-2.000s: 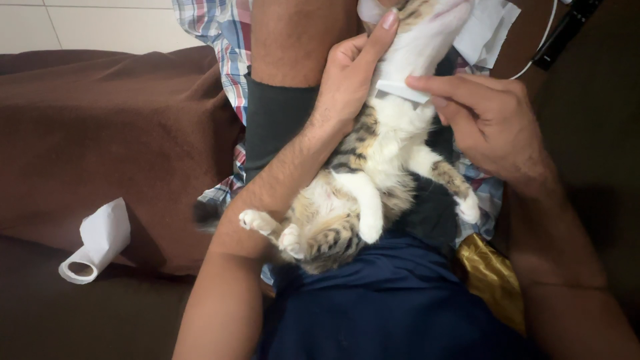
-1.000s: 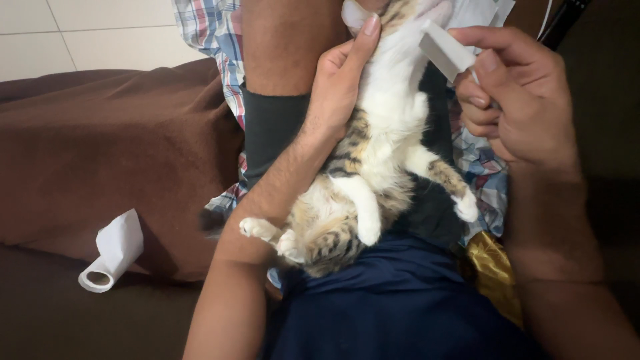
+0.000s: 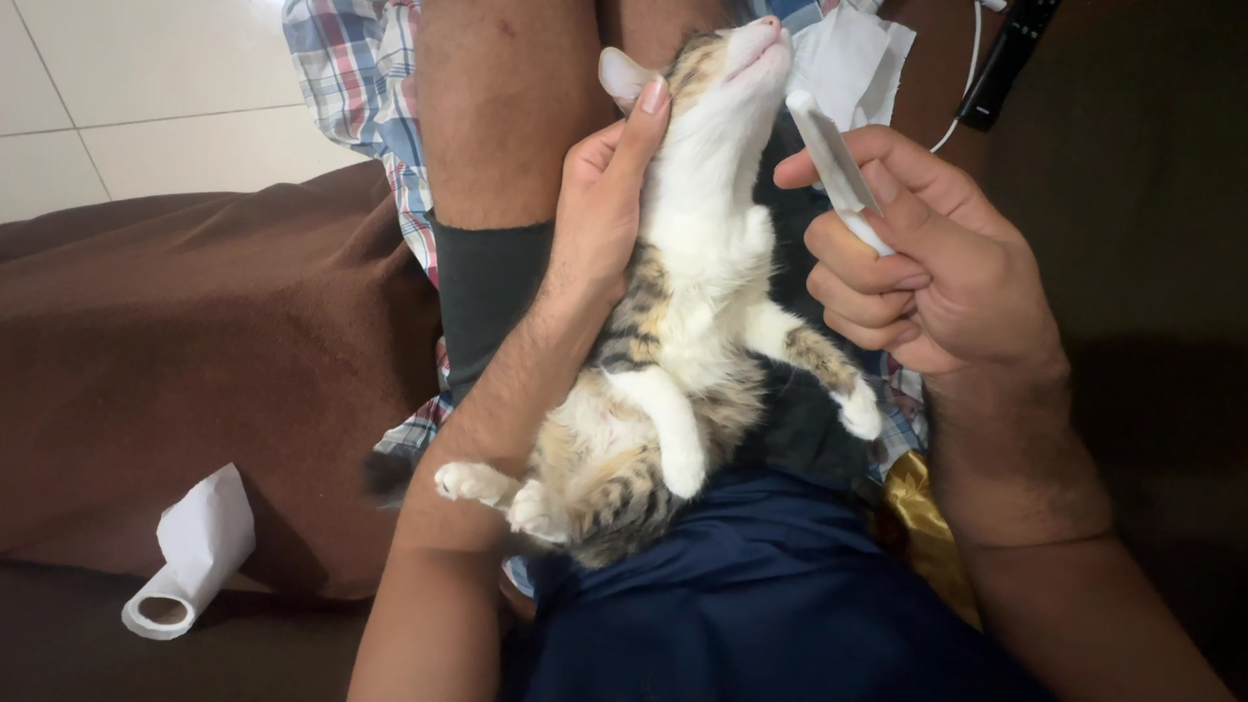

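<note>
A tabby-and-white kitten (image 3: pixel 707 283) lies belly up along my lap, its head tipped back and its chin raised. Around the side of its neck and head is my left hand (image 3: pixel 609 190), the thumb near its ear. My right hand (image 3: pixel 916 244) grips a small white comb (image 3: pixel 836 166), held apart from the kitten, to the right of its throat. The comb's teeth are not clear at this angle. One front paw stretches toward the right, below my right hand; the other lies bent over the belly.
A thin white paper roll (image 3: pixel 190 565) lies on a brown blanket (image 3: pixel 195 370) at the left. Crumpled white paper (image 3: pixel 853 63) rests beyond the comb. A black remote (image 3: pixel 1009 58) and a white cable (image 3: pixel 973 73) are at the upper right. Plaid cloth (image 3: pixel 356 68) lies under my legs.
Two seconds ago the comb was against the kitten's throat; my right hand has since lifted it away to the right. My left hand has stayed at the kitten's neck.
</note>
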